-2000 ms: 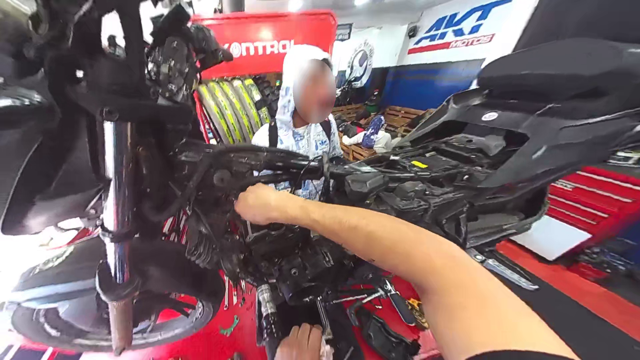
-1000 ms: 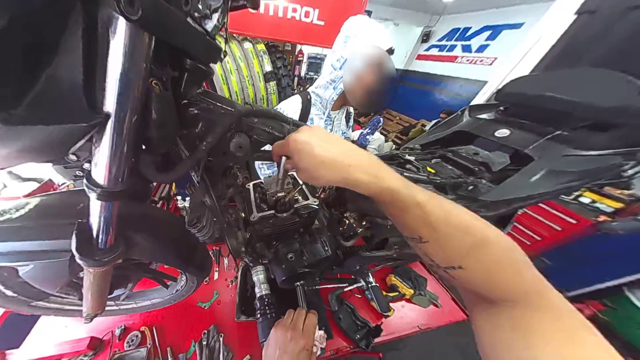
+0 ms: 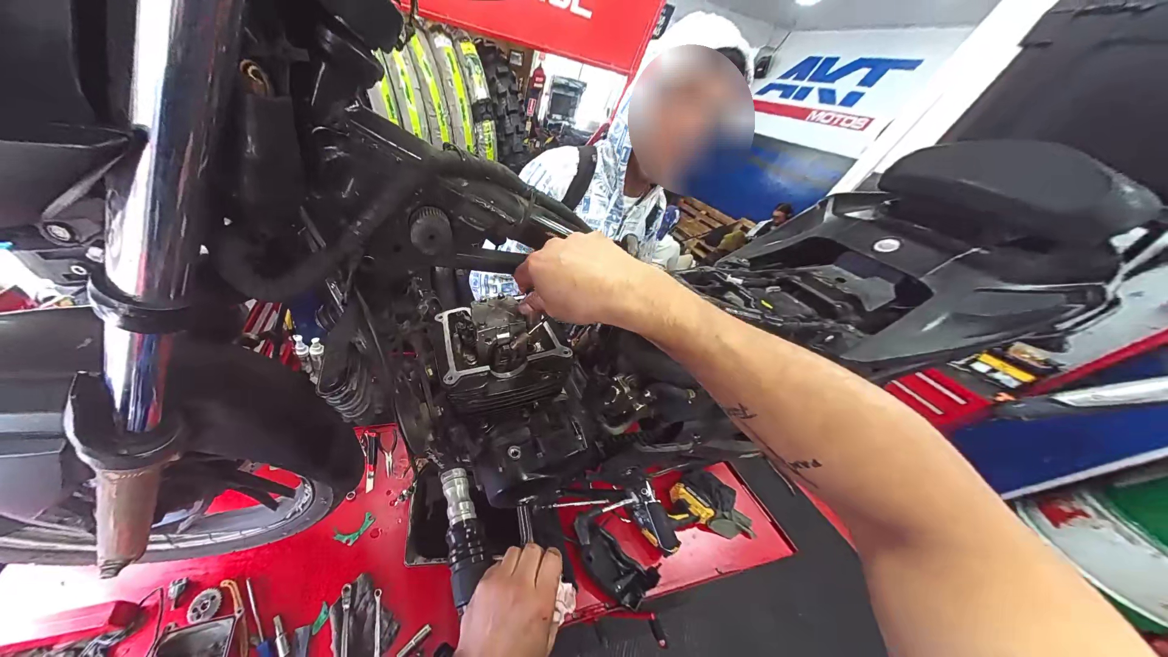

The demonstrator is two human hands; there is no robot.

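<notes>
The motorcycle engine's uncovered cylinder head (image 3: 502,338) shows its pale gasket rim and valve parts. My right hand (image 3: 584,278) reaches over its rear edge, fingers curled down; whatever they grip is mostly hidden. At the bottom, my left hand (image 3: 511,598) is closed around a metal tool shaft (image 3: 525,525) that stands below the engine crankcase (image 3: 534,456). A whitish rag (image 3: 565,602) lies against that hand. Just left of it is the shock-like cylinder with a silver top and black ribbed body (image 3: 464,538).
The chrome fork tube (image 3: 169,210) and front wheel (image 3: 265,520) stand at left. Wrenches (image 3: 347,620) and a gear (image 3: 205,604) lie on the red surface. A yellow-black power tool (image 3: 698,502) lies right of the engine. A person (image 3: 602,182) is behind the frame; the seat (image 3: 1013,210) is at right.
The view has moved closer to the engine. A metal rod seen under my right hand one second ago is now mostly hidden. The person behind the bike has leaned over.
</notes>
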